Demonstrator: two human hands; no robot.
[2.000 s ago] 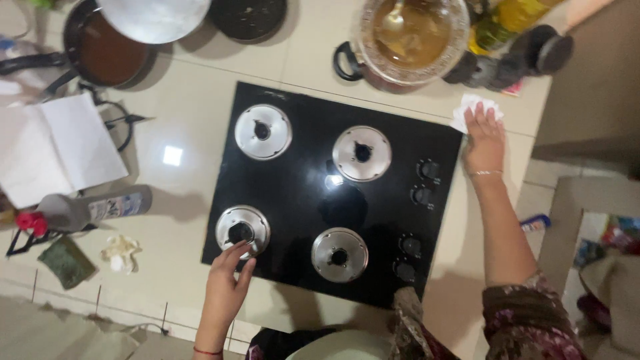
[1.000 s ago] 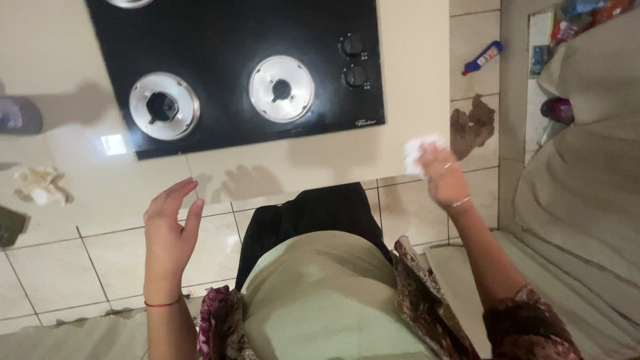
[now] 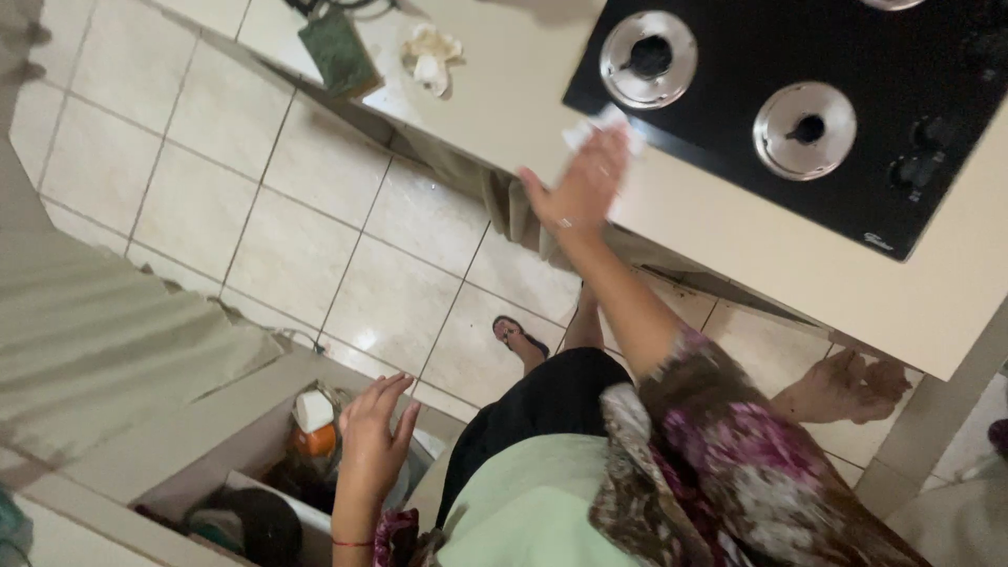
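Observation:
A white tissue or cloth [image 3: 587, 130] lies under the fingers of my right hand [image 3: 587, 185], pressed on the pale countertop at the front left corner of a black glass gas cooktop [image 3: 717, 102]. The cooktop has round metal burner plates, one [image 3: 649, 59] just beyond my fingertips and another [image 3: 804, 131] to the right, and dark control knobs [image 3: 913, 169]. My left hand [image 3: 374, 437] hangs empty with fingers apart, above the edge of an open compartment holding kitchen things.
A green scouring pad [image 3: 339, 51] and a crumpled whitish scrap [image 3: 431, 59] lie on the countertop [image 3: 827, 260]. An orange container with a white top [image 3: 315, 425] stands in the compartment [image 3: 213, 457]. A pale curtain [image 3: 118, 346] hangs at left; tiled floor [image 3: 315, 213] lies below.
My right hand has moved with the white tissue from the cooktop's right side to its front left corner. My left hand, at a burner two seconds ago, is away from the cooktop. The view has turned strongly.

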